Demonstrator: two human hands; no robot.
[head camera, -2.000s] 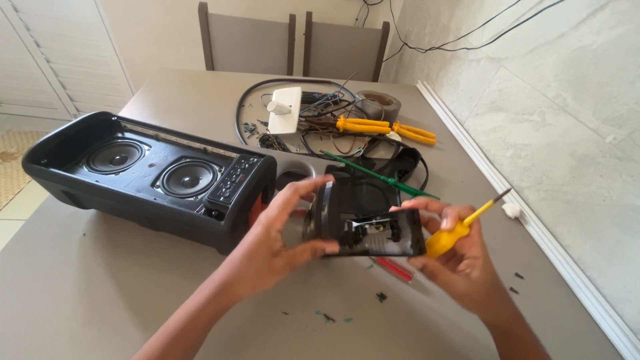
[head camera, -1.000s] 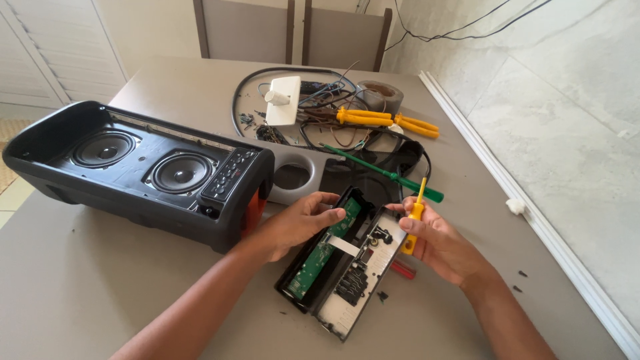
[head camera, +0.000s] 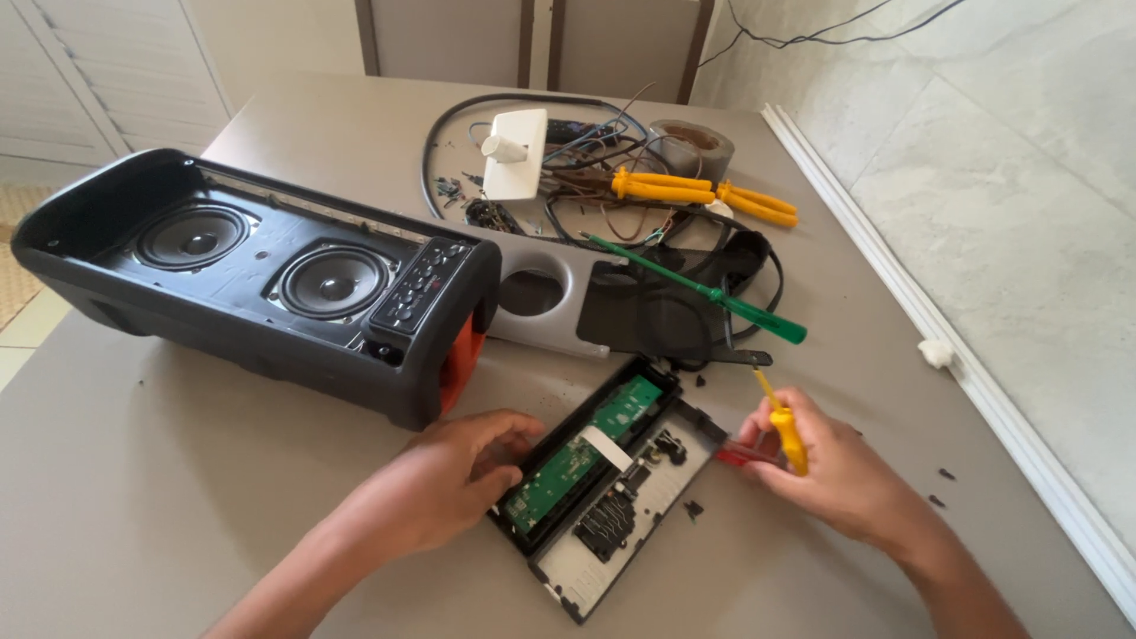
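Note:
An opened black plastic housing (head camera: 586, 577) lies on the table, a green circuit board (head camera: 559, 484) in its left half and a white flat ribbon cable (head camera: 608, 448) crossing to the other half. At the housing's left edge is my left hand (head camera: 453, 479), fingers curled and apart, apparently holding nothing. My right hand (head camera: 825, 461) holds a small yellow screwdriver (head camera: 788, 435), its shaft pointing up and away. Its fingers also touch a red object (head camera: 741, 453) beside the housing; whether they grip it is unclear.
A black speaker cabinet (head camera: 257, 346) lies at left. Behind the housing are a grey speaker frame (head camera: 568, 311), a green screwdriver (head camera: 754, 315), yellow-handled pliers (head camera: 661, 186), a white wall plate (head camera: 515, 155), tangled wires and a tape roll (head camera: 692, 146). Small black screws (head camera: 947, 475) lie at right.
The housing, held up in both hands two seconds ago, now lies opened out on the table. My right hand has moved from its upper corner to the red object at its right.

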